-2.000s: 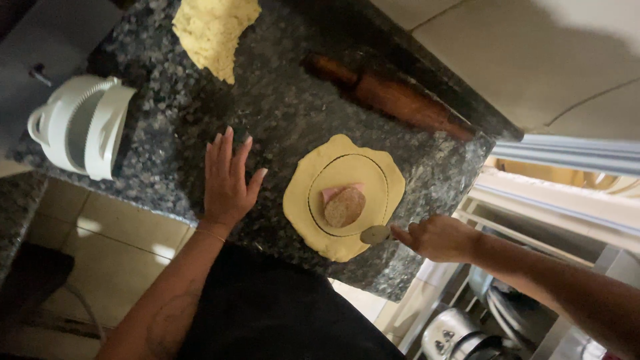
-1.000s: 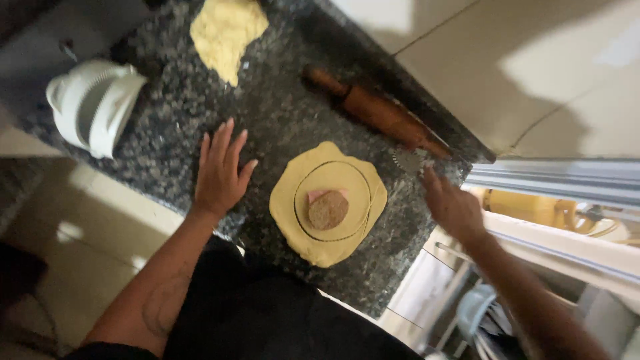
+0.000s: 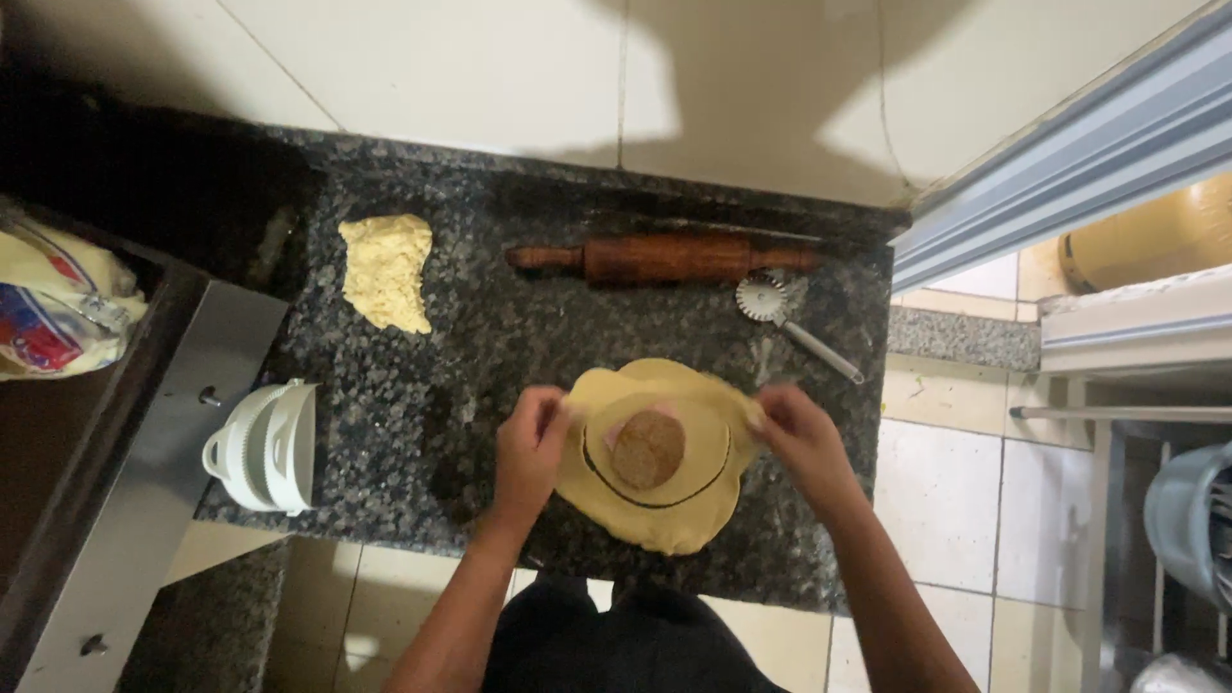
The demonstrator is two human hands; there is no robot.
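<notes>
A flattened sheet of dough (image 3: pixel 645 525) lies on the dark granite counter, with a circle cut into it. Inside the circle rests a round brown patty (image 3: pixel 649 449) over a pink slice that looks like ham (image 3: pixel 666 412). My left hand (image 3: pixel 529 448) pinches the sheet's left edge and my right hand (image 3: pixel 804 438) pinches its right edge; the far rim looks slightly raised between them. A fluted pastry wheel (image 3: pixel 763 298) with a metal handle lies beyond my right hand, close to a wooden rolling pin (image 3: pixel 667 259). An irregular piece of dough (image 3: pixel 388 271) sits at the back left.
White plastic dough presses (image 3: pixel 265 448) stand at the counter's left edge, beside a metal-fronted appliance (image 3: pixel 144 481) with a plastic bag (image 3: pixel 63 308) on it. A tiled wall (image 3: pixel 462 77) borders the back. At the right, a rack holds a light blue bowl (image 3: pixel 1189 520).
The pastry wheel, in my right hand before, now lies on the counter. My left hand has gone from resting on the granite to the dough's edge; both hands now grip the sheet. The view has turned.
</notes>
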